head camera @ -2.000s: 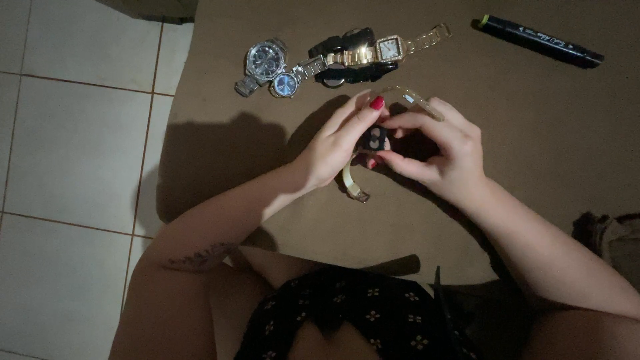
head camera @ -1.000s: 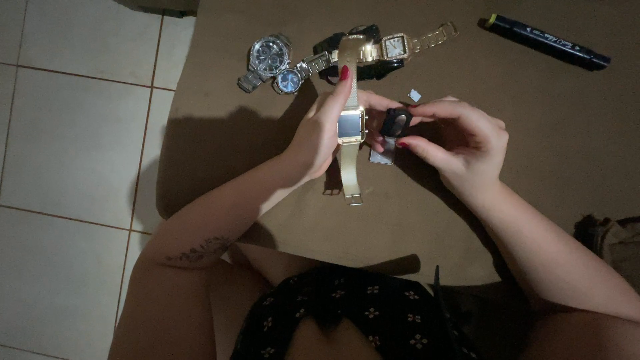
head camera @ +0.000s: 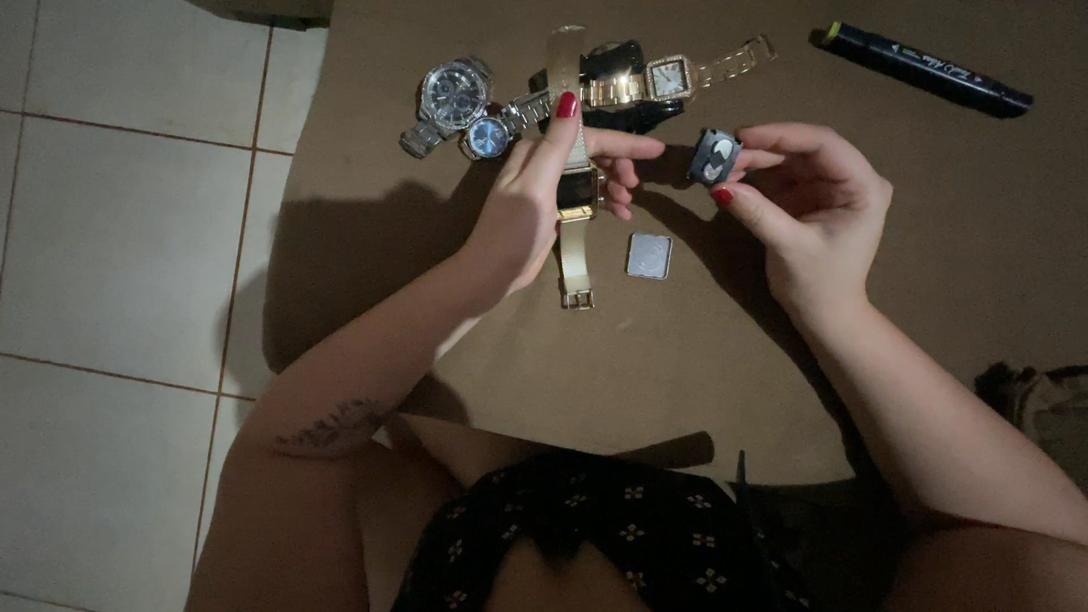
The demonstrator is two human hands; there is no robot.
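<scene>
My left hand (head camera: 535,195) holds a watch with a gold-toned case (head camera: 576,194) and a pale strap, its thumb over the upper strap and its forefinger pointing right. Between the fingertips of my right hand (head camera: 816,191) is a small dark watch movement (head camera: 715,156) with round silvery parts, apart from the watch case. A square metal watch case back (head camera: 649,256) lies on the brown cloth surface below and between my hands. Just beyond my left hand lie a silver chronograph watch (head camera: 456,95), a smaller blue-dial watch (head camera: 487,137) and a gold-toned square watch (head camera: 669,80).
Black watches or straps (head camera: 614,61) lie partly under the gold-toned watch. A black marker (head camera: 926,70) with a yellow-green end lies at the upper right. The brown cloth surface (head camera: 527,374) ends at the left above a tiled floor (head camera: 127,212). Dark fabric (head camera: 1041,399) sits at the right edge.
My right hand has moved away to the right with the dark movement. The metal back, seen by my right fingers a second ago, now lies on the cloth. The watch remains in my left hand.
</scene>
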